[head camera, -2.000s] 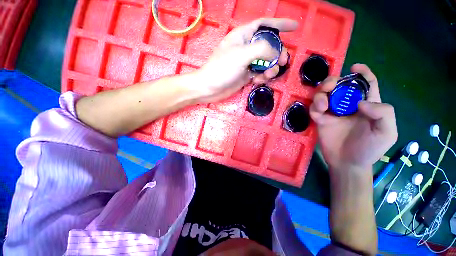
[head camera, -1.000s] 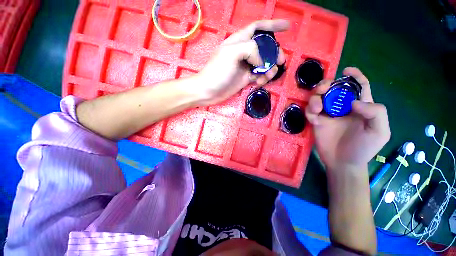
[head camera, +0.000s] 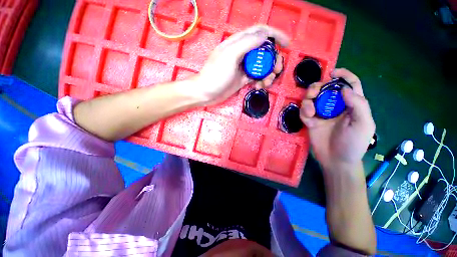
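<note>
My left hand (head camera: 228, 65) is shut on a round black smartwatch (head camera: 259, 62) with a lit blue screen showing white lines, above the red compartment tray (head camera: 213, 158). My right hand (head camera: 343, 130) is shut on a second smartwatch (head camera: 329, 103), also lit blue with white lines, at the tray's right edge. Three dark round watches lie in tray pockets between and below the hands: one upper right (head camera: 307, 72), one lower left (head camera: 256, 103) and one lower right (head camera: 290, 118). Part of the tray is hidden under my left hand and forearm.
A yellow tape roll (head camera: 194, 22) lies on the tray's upper part. At the right, white round chargers (head camera: 406, 146) with white leads, a black block (head camera: 432, 202) and a blue stick (head camera: 378, 174) lie on the green surface. More red trays (head camera: 14, 35) are at the far left.
The watch screen in my left hand has gone from dark to lit blue, and that watch faces up more. My right hand with its watch has moved slightly left.
</note>
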